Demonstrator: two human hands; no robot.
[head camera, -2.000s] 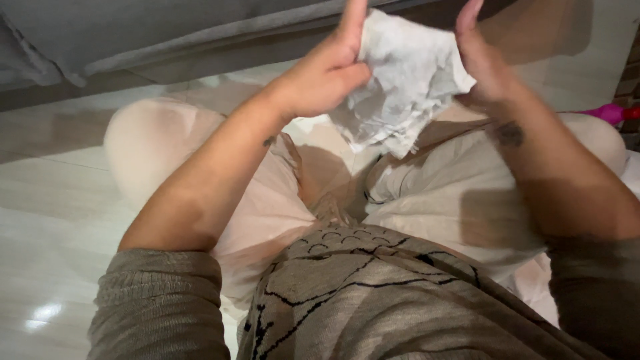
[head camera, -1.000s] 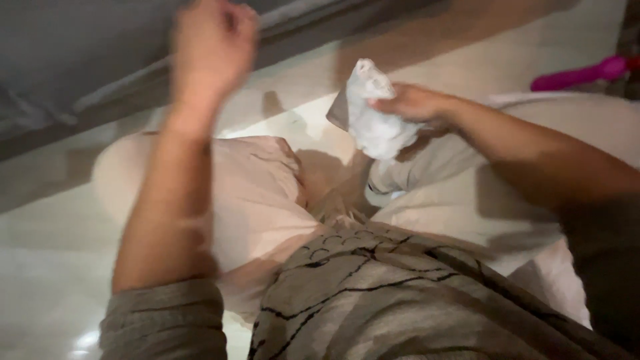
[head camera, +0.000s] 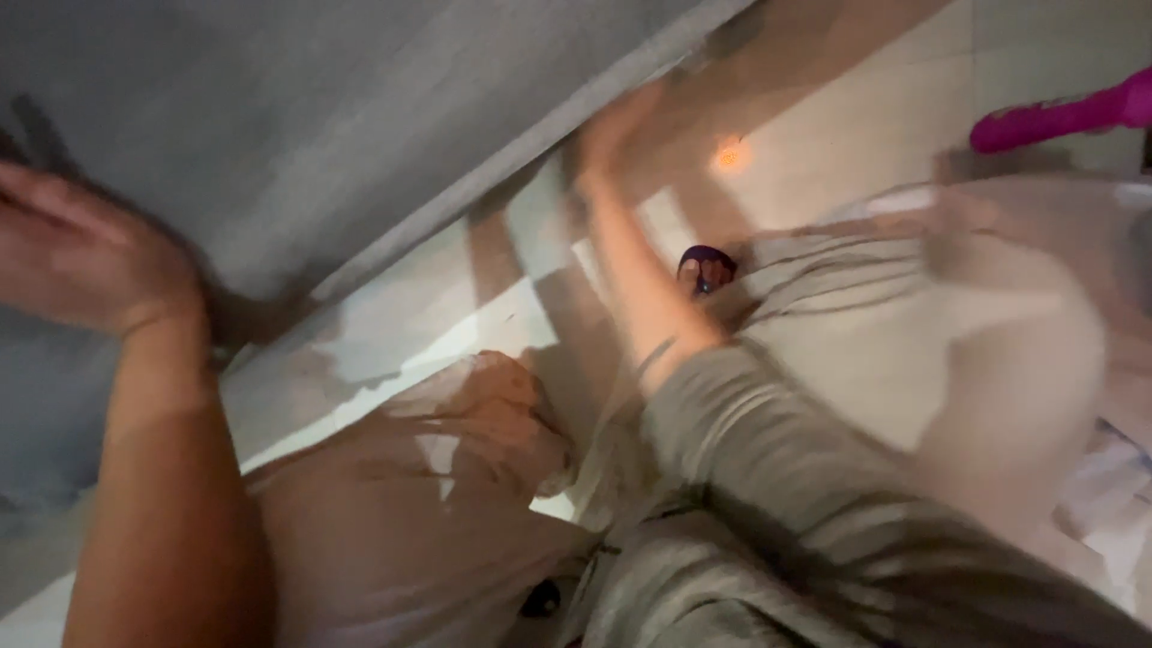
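My left hand (head camera: 99, 252) is raised at the far left in front of the grey fabric furniture (head camera: 297, 117), its fingers extended and nothing visible in it. My right hand (head camera: 621, 130) is strongly blurred and reaches to the lower edge of that furniture, near the floor. Whether it holds anything cannot be made out. The white cloth of the earlier frames is not seen in either hand.
My legs in light trousers (head camera: 846, 342) are folded on the pale tiled floor (head camera: 837, 135). A magenta object (head camera: 1053, 121) lies at the upper right. A small orange glowing spot (head camera: 731, 156) shows on the floor, and white material (head camera: 1116, 504) at the right edge.
Two seconds ago both hands were at the white cloth; one second ago only my right hand held it. My right hand has since reached to the furniture's edge. The view has shifted strongly.
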